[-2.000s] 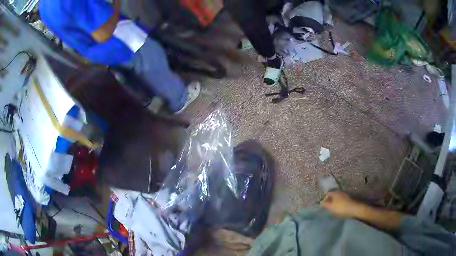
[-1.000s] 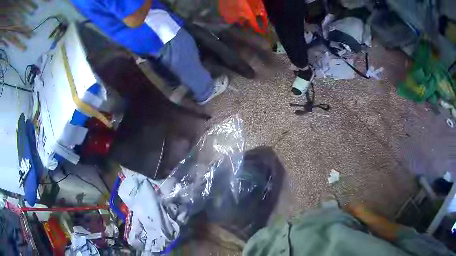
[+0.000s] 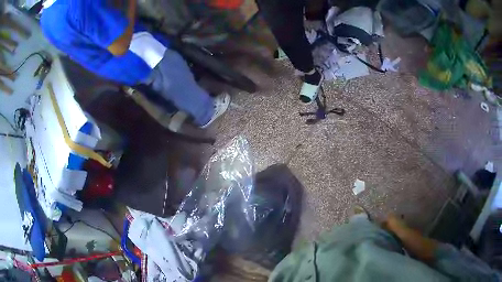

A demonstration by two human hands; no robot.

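Observation:
My right hand (image 3: pixel 393 223) is at the lower right, mostly hidden behind my grey-green shirt (image 3: pixel 341 253). Its fingers and anything in it cannot be made out. My left hand cannot be made out; a blurred tan shape at the bottom edge is unclear. A dark, bulky plastic bag (image 3: pixel 278 198) stands on the floor in front of me. Crinkled clear plastic film (image 3: pixel 228 165) rises beside it and partly overlaps it.
White-grey garments (image 3: pixel 162 242) fill a blue-rimmed basket (image 3: pixel 130 249) at lower left. An ironing table (image 3: pixel 55 132) is at left. A person in blue (image 3: pixel 93 38) and a dark-trousered leg (image 3: pixel 289 38) are at the top. Scraps and green cloth (image 3: pixel 448 58) lie upper right.
The view has shifted and returned near its first framing. My right hand, seen earlier beside a small greyish thing, is now more hidden behind my shirt. The bag and film look about the same.

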